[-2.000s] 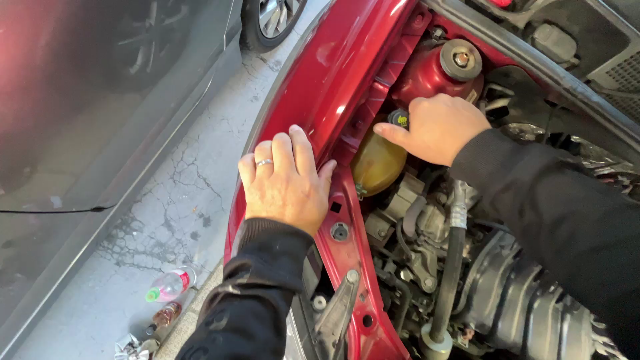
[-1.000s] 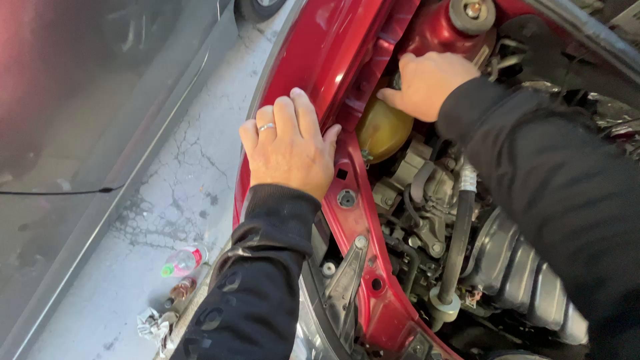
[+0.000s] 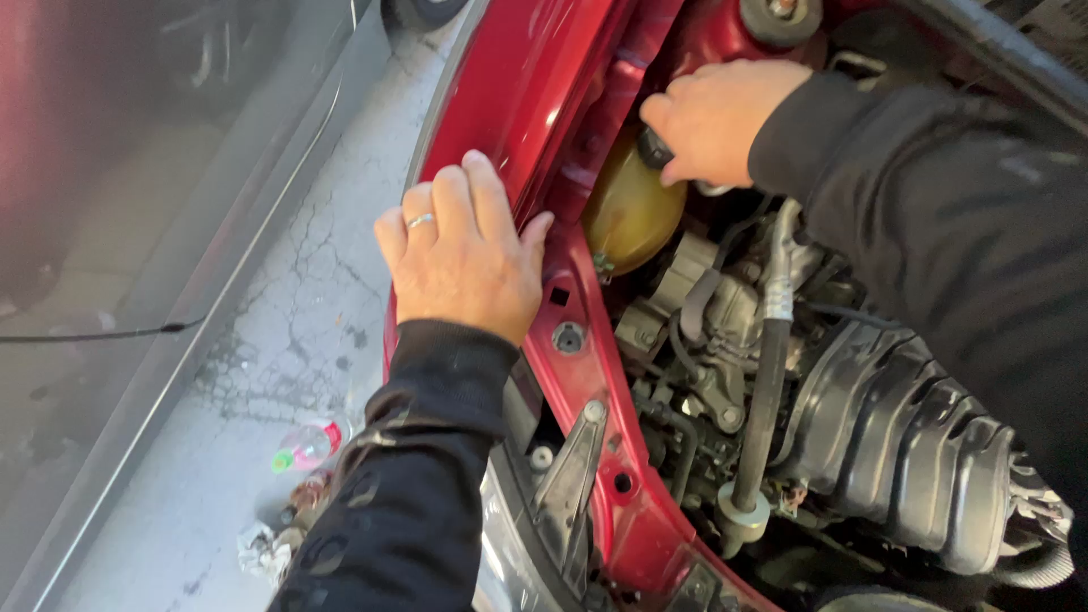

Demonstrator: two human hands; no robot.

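Observation:
My right hand [image 3: 722, 123] grips the black cap [image 3: 654, 150] on top of a yellowed plastic coolant reservoir [image 3: 636, 208], with the thumb and fingertips on the cap's sides. The reservoir sits in the engine bay against the red inner fender. My left hand [image 3: 467, 246], with a ring on one finger, lies flat on the edge of the red fender [image 3: 518, 76]. Its fingers are slightly apart and it holds nothing.
Right of the reservoir are a black hose with a metal fitting [image 3: 769, 374] and a ribbed black duct [image 3: 901, 442]. A strut mount [image 3: 782, 17] is above. A grey car [image 3: 127, 255] stands at left; a plastic bottle [image 3: 310, 444] lies on the cracked floor.
The fingers of my right hand have shifted, and the black cap now shows between them. My left hand stays on the fender. The view has moved somewhat.

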